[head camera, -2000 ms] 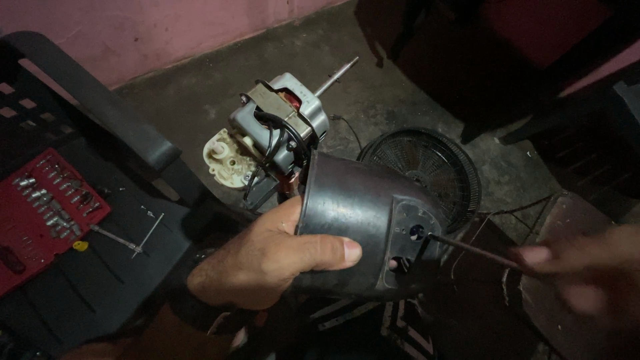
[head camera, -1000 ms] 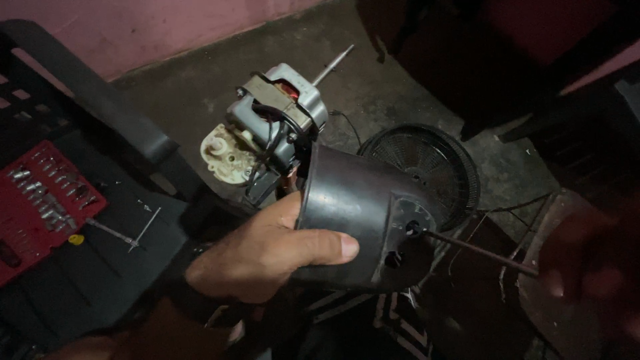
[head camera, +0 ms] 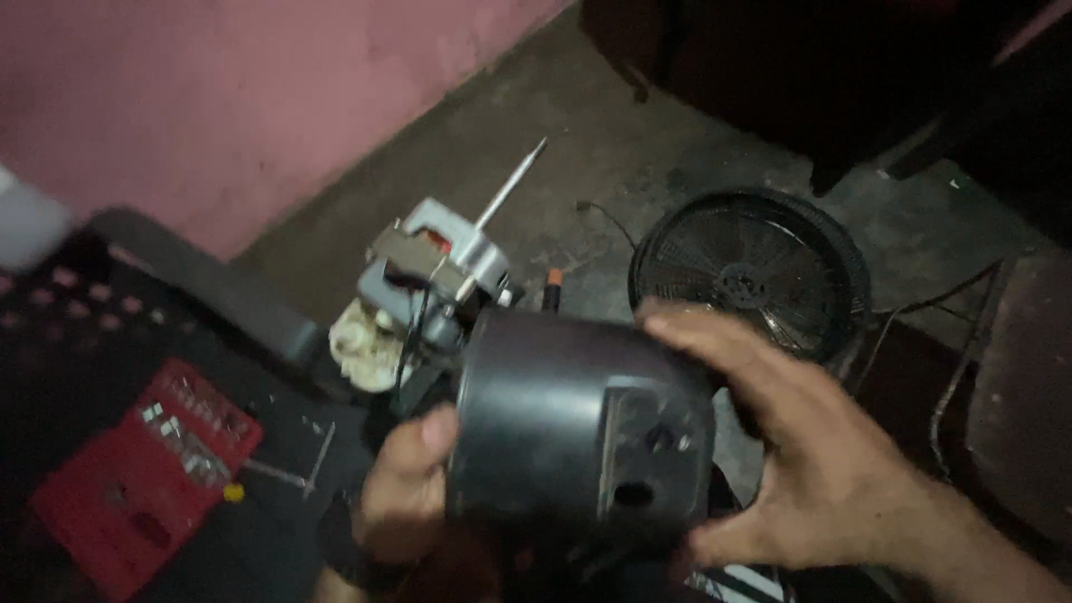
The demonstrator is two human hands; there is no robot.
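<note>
A black plastic fan motor housing (head camera: 536,410) fills the lower middle of the head view, its side plate with holes facing right. My left hand (head camera: 406,486) grips its left rim, the thumb on the outside. Spread around the right end of the housing, my right hand (head camera: 804,444) has its fingers at the top and thumb near the bottom; whether it presses on the shell I cannot tell. Behind the housing is an electric fan motor (head camera: 435,260) with a metal shaft pointing up and right. A cream plastic gearbox (head camera: 364,345) is at the motor's lower left.
On the dark plastic chair (head camera: 285,327) at left lies a red socket set case (head camera: 109,502), beside a metal T-handle (head camera: 314,473). A round black fan grille (head camera: 745,276) rests on the floor. Behind stands a pink wall (head camera: 209,100). An orange-tipped object (head camera: 554,280) shows above the housing.
The thin rod that my right hand held at the housing's side plate is out of sight. My right hand has come in around the housing's right end. The view has shifted.
</note>
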